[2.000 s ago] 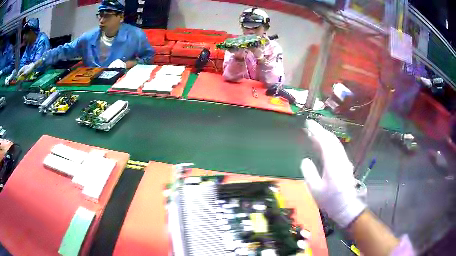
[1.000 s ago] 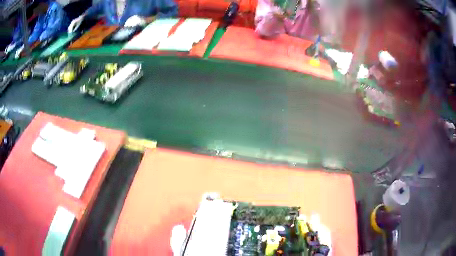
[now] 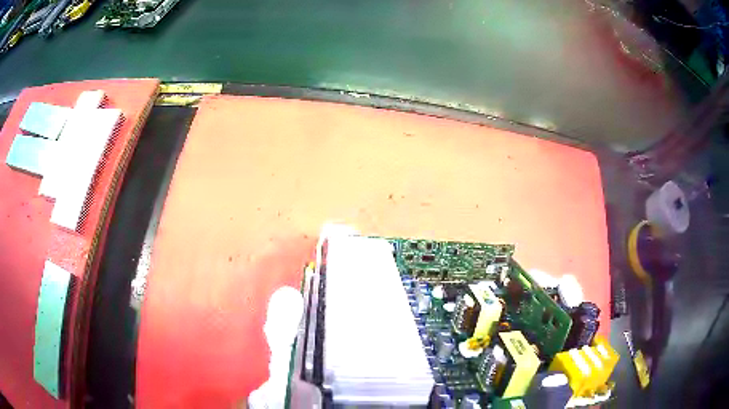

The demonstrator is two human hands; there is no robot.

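Observation:
A green circuit board [image 3: 457, 257] is at the lower middle over the orange-red work mat [image 3: 376, 172], component side up and cut off by the bottom edge. A long silver-white heatsink [image 3: 372, 319] runs along its left side. Yellow-wrapped transformers [image 3: 521, 363] stand on the right part. My left hand [image 3: 281, 343], in a white glove, grips the board's left edge; only part of it shows. My right hand [image 3: 563, 287] shows only as white gloved fingertips at the board's right edge, mostly hidden behind components.
White and pale green pieces [image 3: 84, 156] lie on a second red mat at the left. A dark gap separates the mats. A green conveyor belt [image 3: 336, 48] runs behind, with boards at its far left. Right of the mat are a white round container [image 3: 667, 208] and a yellow-ringed black tool [image 3: 639, 252].
The view has tilted down toward the mat, and the people opposite have left it. My right hand, raised off the board at first, is now at its right edge. The board shows larger and sharper.

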